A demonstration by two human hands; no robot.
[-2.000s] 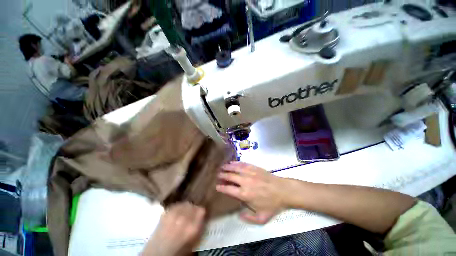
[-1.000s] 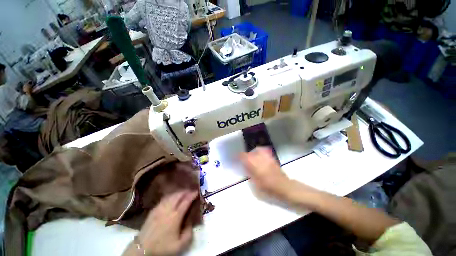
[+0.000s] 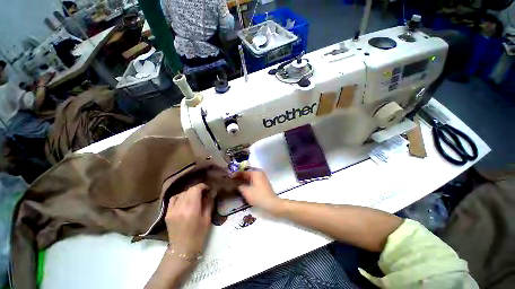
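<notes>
The brown garment piece (image 3: 124, 169) is spread left of the needle of the white brother sewing machine (image 3: 333, 84). A darker brown panel (image 3: 183, 183) lies on it, with a pale strip (image 3: 153, 221) along its edge. My left hand (image 3: 189, 217) is on the panel, fingers bent onto the cloth; its fingertips are partly hidden. My right hand (image 3: 257, 189) pinches the cloth's edge close beside the presser foot, which it partly hides.
A smartphone (image 3: 306, 152) lies on the machine bed. Thread scraps (image 3: 247, 220) lie on the white table (image 3: 282, 242) near me. Black scissors (image 3: 454, 142) and cardboard (image 3: 416, 141) are at the right end. People and crates (image 3: 270, 38) are beyond the machine.
My right hand has moved left from near the smartphone to the cloth at the presser foot. My left hand has moved up the panel. The panel's edge has shifted toward the needle.
</notes>
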